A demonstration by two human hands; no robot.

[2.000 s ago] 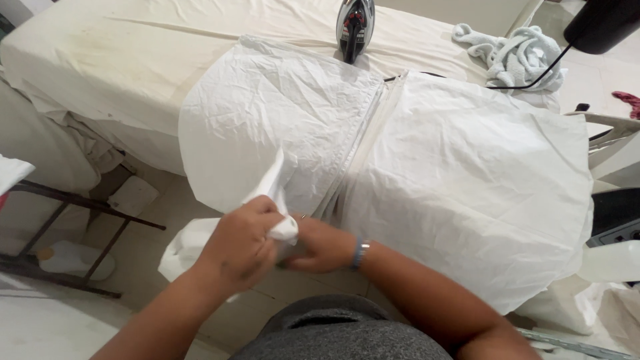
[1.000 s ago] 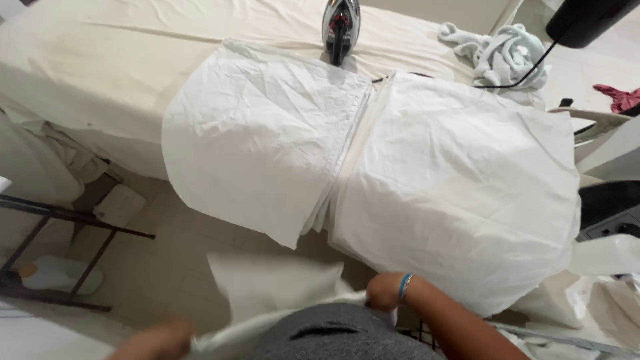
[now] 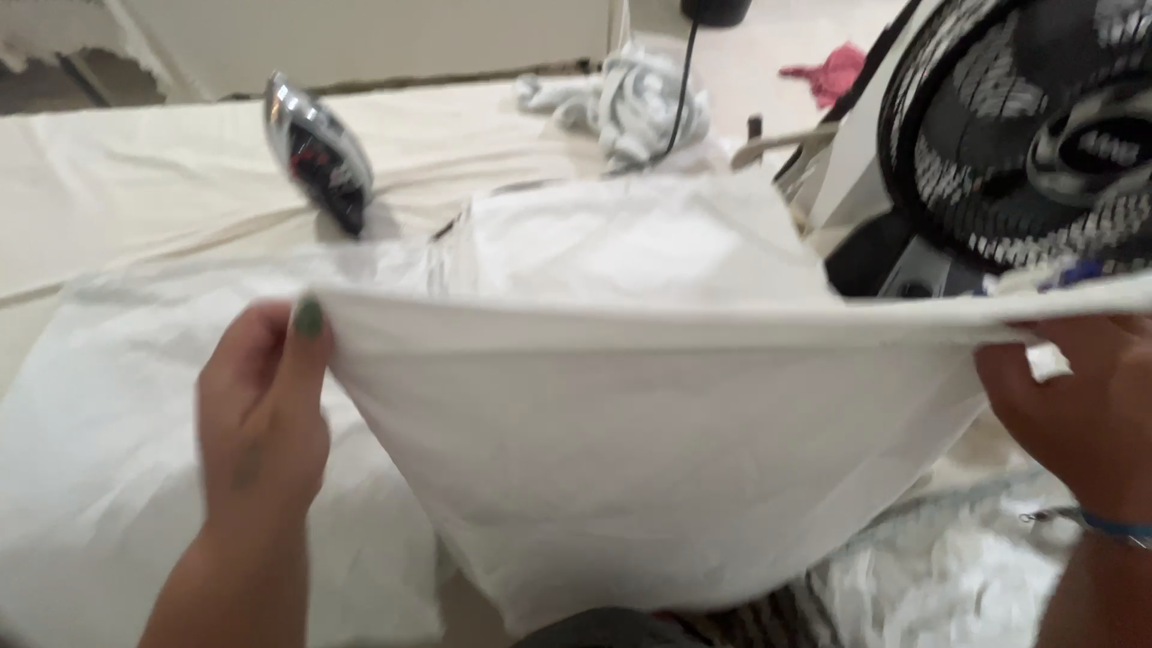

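Note:
A white cloth with a hemmed upper edge (image 3: 666, 423) is stretched between my two hands. Its left end is pinched by my left hand (image 3: 265, 405), whose thumbnail is green. Farther right, my right hand (image 3: 1075, 387), with a blue band at the wrist, grips the same edge; some of its fingers are hidden by the cloth. Behind and below the held cloth lie other white cloth pieces (image 3: 108, 405), spread over the covered table. A clothes iron (image 3: 319, 157) rests on the pale cover beyond my left hand.
The cream-covered table (image 3: 117, 180) runs across the back. A bunched pale towel (image 3: 639, 108) lies at its far side, with a black cord in front. At right stands a black fan (image 3: 1017, 135). A pinkish-red cloth (image 3: 832, 74) lies beyond, and crumpled white material (image 3: 945, 576) is low at right.
The held cloth, bunched in my hands two seconds ago and low near my body one second ago, is now raised and spread wide. The view has shifted toward the right, showing the fan.

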